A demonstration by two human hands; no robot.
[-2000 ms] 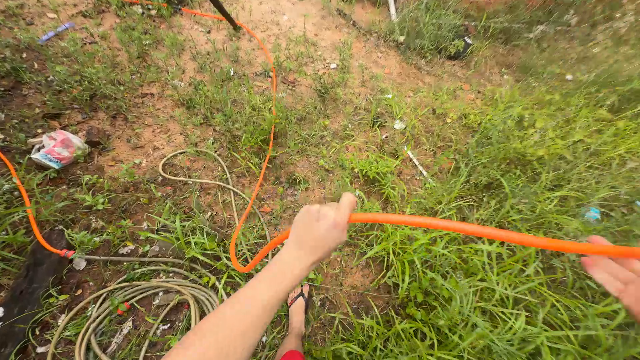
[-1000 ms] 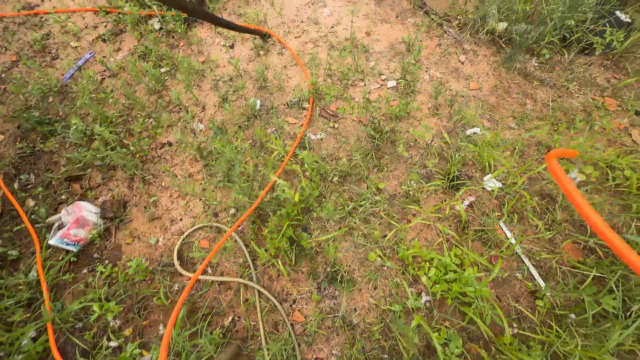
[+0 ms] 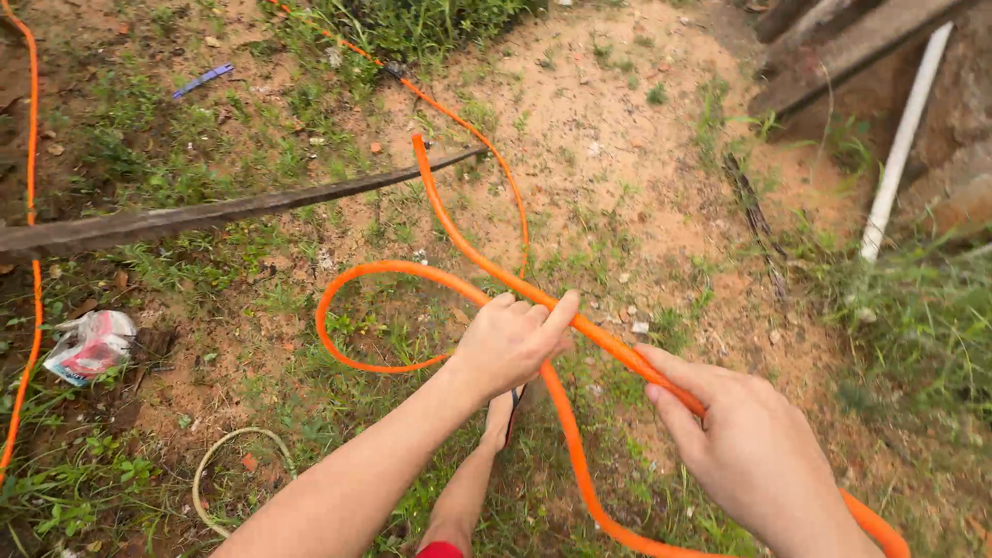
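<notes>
My left hand (image 3: 515, 337) is closed around an orange hose (image 3: 480, 260) near the middle of the view. One stretch of the hose rises from there to an end at the upper left. Another part bends into a loop left of that hand, and more hangs below it. Lower right, my right hand (image 3: 736, 426) grips the same hose between thumb and fingers. Behind the hands, a thinner-looking orange stretch runs over the ground to a dark connector (image 3: 394, 70). Part of a beige hose (image 3: 203, 473) lies curved at the lower left.
A long wooden pole (image 3: 232, 211) crosses the left side above the ground. Wooden boards (image 3: 845, 58) and a white pipe (image 3: 903, 147) stand at the upper right. A crumpled plastic bag (image 3: 93, 347) and a purple strip (image 3: 203, 80) lie on the left. My sandalled foot (image 3: 504, 415) is below my left hand.
Both hands, out of view one second ago, are now in view on the orange hose. My right hand, with open fingers beside the hose two seconds ago, now grips it. The view has shifted.
</notes>
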